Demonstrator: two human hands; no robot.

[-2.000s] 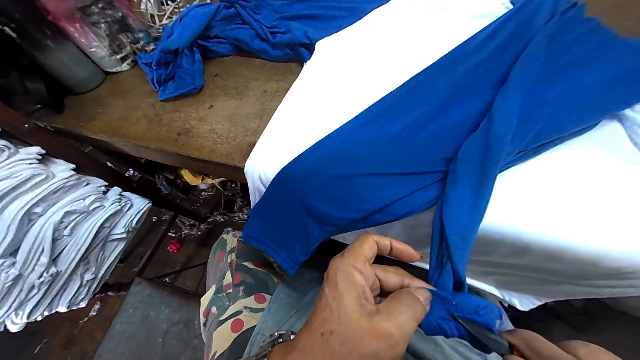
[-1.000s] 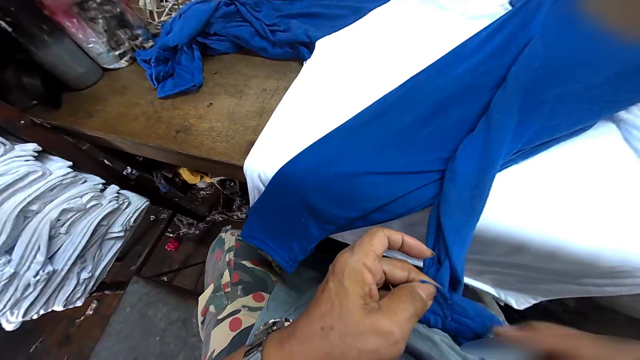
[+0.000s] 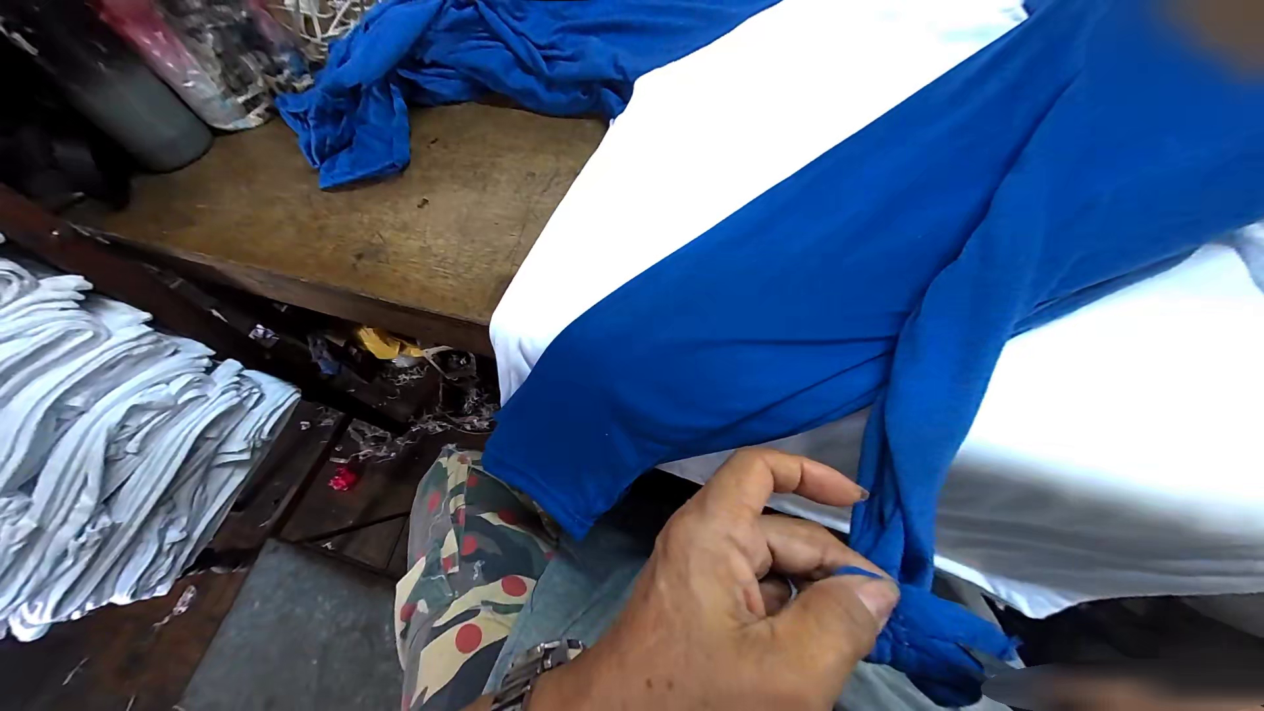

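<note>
My left hand [image 3: 760, 583], with a metal-band watch [image 3: 538, 671] at the wrist, pinches an edge of blue fabric [image 3: 938, 632] between thumb and fingertips. That fabric is the bunched lower end of a blue sleeve [image 3: 918, 425] of a blue-and-white garment, which spreads across the table edge and my lap. Another blue sleeve [image 3: 592, 425] lies flat to the left. At the bottom right, my right hand [image 3: 1136, 686] is blurred and mostly cut off. A grey blade-like tip [image 3: 1017, 681] points from it to the bunched cloth; the rest of that tool is hidden.
A wooden table [image 3: 464, 217] carries more blue cloth [image 3: 365, 138], a grey cylinder [image 3: 148, 118] and a clear plastic bag [image 3: 217, 59]. A stack of folded white fabric [image 3: 118, 444] stands at the left. Thread scraps and a yellow cloth piece [image 3: 385, 344] lie below the table edge.
My right hand was near the bunched cloth with a dark blade against it, then blurred; now it is lower, mostly outside the view. My left hand still pinches the blue fabric.
</note>
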